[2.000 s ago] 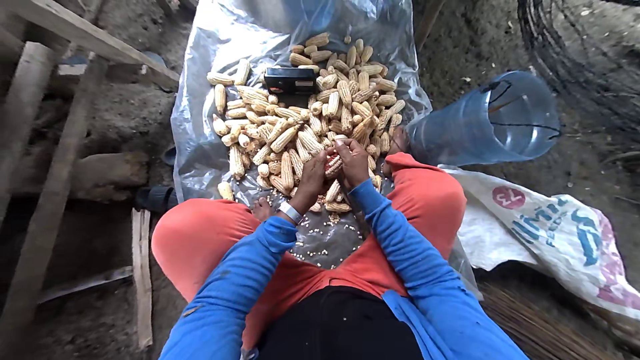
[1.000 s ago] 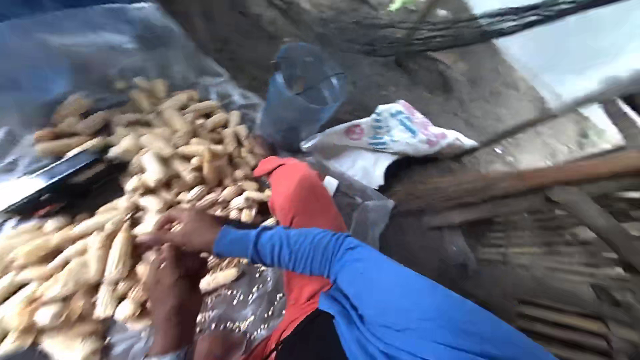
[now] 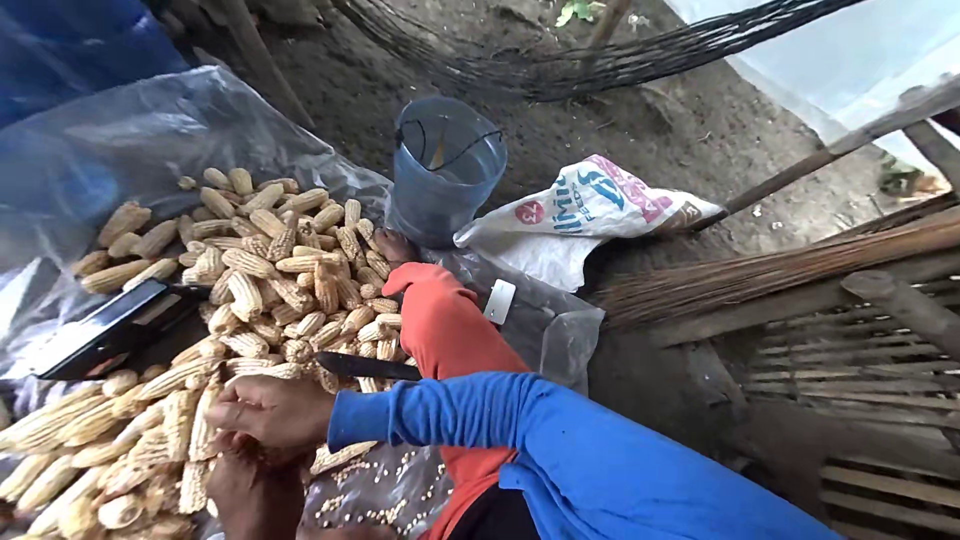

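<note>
My right hand [image 3: 274,412], in a blue sleeve, is curled over a mostly hidden reddish corn cob. Just below, my left hand [image 3: 259,484] closes around the cob's other side, and the two hands touch. Around and beyond them lies a large pile of pale corn cobs [image 3: 251,262]. A dark knife-like blade [image 3: 367,366] rests on cobs beside my right wrist. Loose kernels [image 3: 375,495] are scattered on the plastic sheet [image 3: 217,112]. A black box-like device [image 3: 112,330] sits among the cobs at the left.
A translucent blue plastic bucket [image 3: 442,202] with a dark cord handle stands past my foot. Beside it lies a printed white feed sack [image 3: 555,225]. A small white flat object [image 3: 499,301] is near my knee. A stick broom [image 3: 780,270], bamboo slats [image 3: 847,360] and a black net [image 3: 555,75] are farther off.
The view has swung strongly to the right since two seconds ago. Both hands stay together at the cob pile.
</note>
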